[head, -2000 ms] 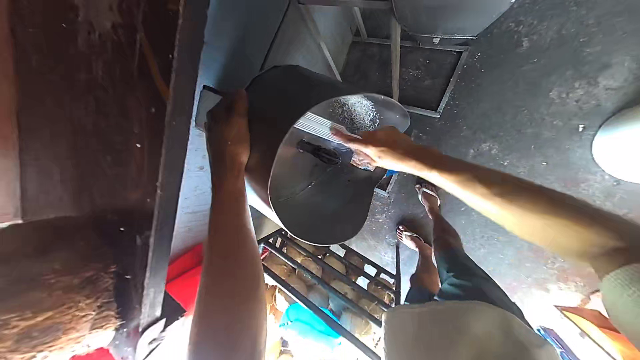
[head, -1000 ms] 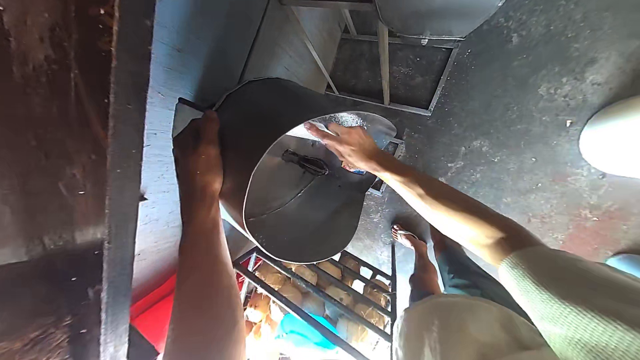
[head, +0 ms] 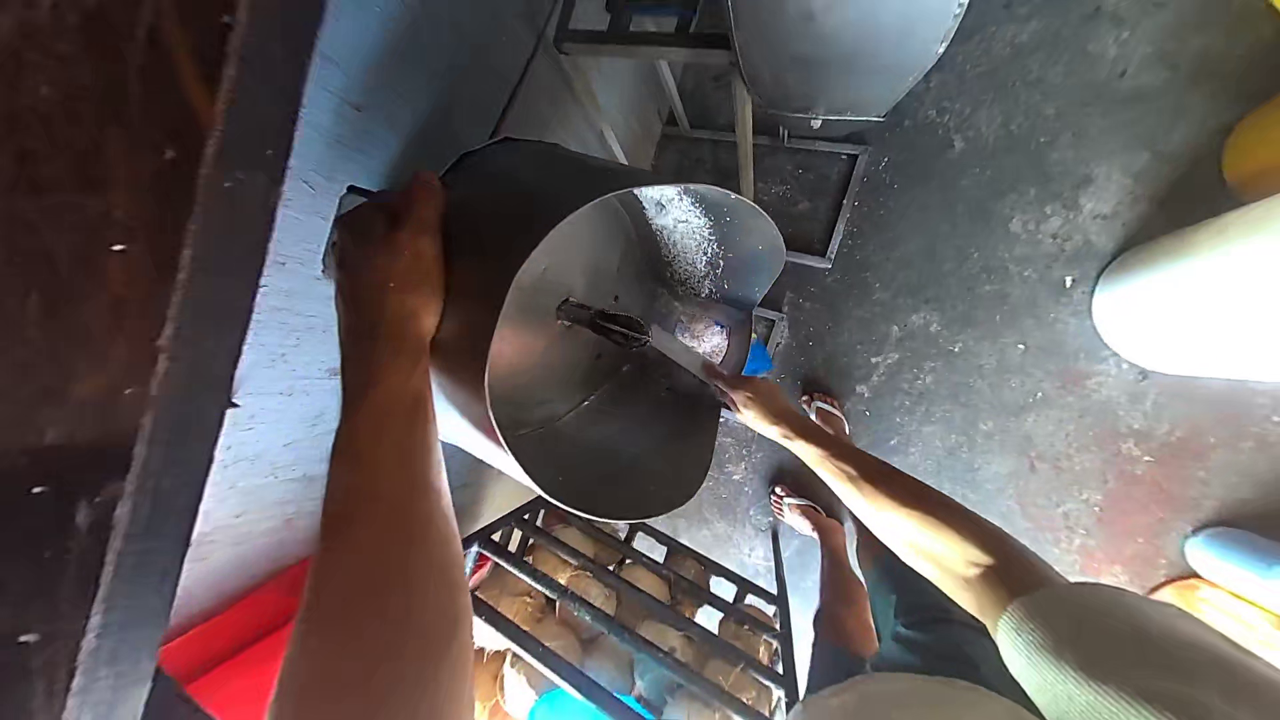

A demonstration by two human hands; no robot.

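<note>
A large sheet-metal hood [head: 610,440] of a grating machine, rounded and open towards me, fills the middle. Inside it a dark ridged grater head [head: 622,327] sticks out on a shaft. White gratings [head: 685,240] cling to the upper right inner wall, and more lie in an opening [head: 703,338] lower down. My left hand [head: 390,255] rests on the edge at the hood's upper left; what its fingers hold is hidden. My right hand [head: 738,390] grips a pale flat strip [head: 682,352], whose far end is beside the grater head.
Below the hood stands a black metal rack [head: 620,625] with husked coconuts [head: 588,590] in it. A second metal hood [head: 845,50] and a metal frame [head: 850,205] are beyond. A white cylindrical container [head: 1200,290] stands at right, a red object [head: 240,640] lower left.
My right hand has moved from the hood's upper inner wall down to its lower right side, near the grater head. My left hand has stayed at the hood's edge.
</note>
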